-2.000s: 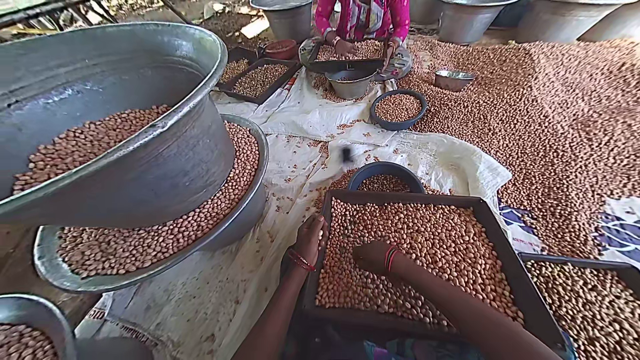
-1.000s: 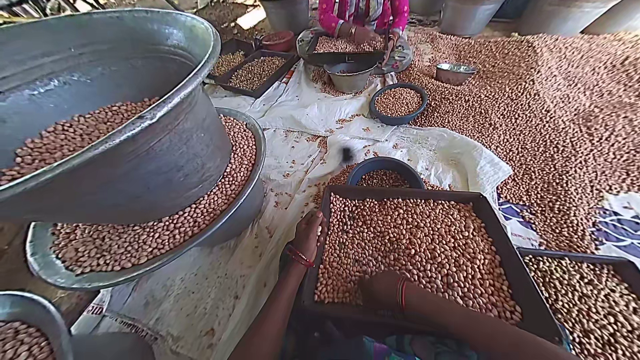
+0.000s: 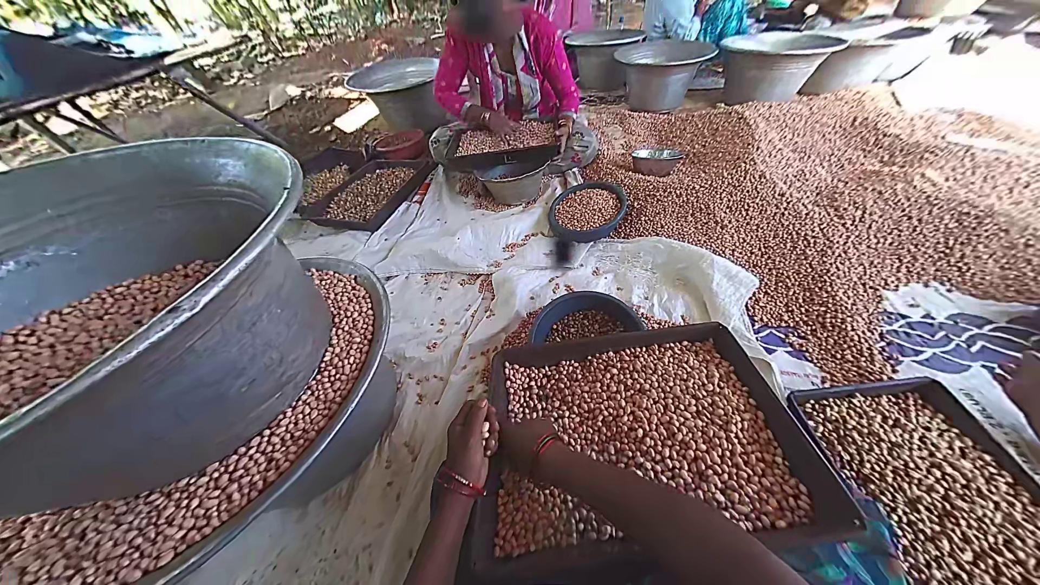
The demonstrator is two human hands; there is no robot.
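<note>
A dark rectangular tray [image 3: 731, 351] full of brown nuts [image 3: 662, 418] lies tilted close in front of me. My left hand [image 3: 471, 443] is at the tray's left rim, its fingers curled around a few pale nuts. Right beside it, my right hand [image 3: 524, 443] reaches over the nuts to the same rim, close against the left hand; its fingertips are hidden, so its grip cannot be made out. Red bangles circle both wrists. Just beyond the tray's far edge a dark round basin [image 3: 581, 302] holds more nuts.
Large metal tubs [image 3: 325, 325] of nuts crowd the left. A second tray [image 3: 934, 390] of nuts lies at right, a partly visible hand [image 3: 1024, 390] near it. Across the white sheet [image 3: 455, 236], a person [image 3: 512, 73] handles another tray. A wide nut heap [image 3: 812, 203] spreads right.
My right hand has moved from the middle of the nuts to the tray's left rim, beside my left hand. Pale nuts now show in the left hand.
</note>
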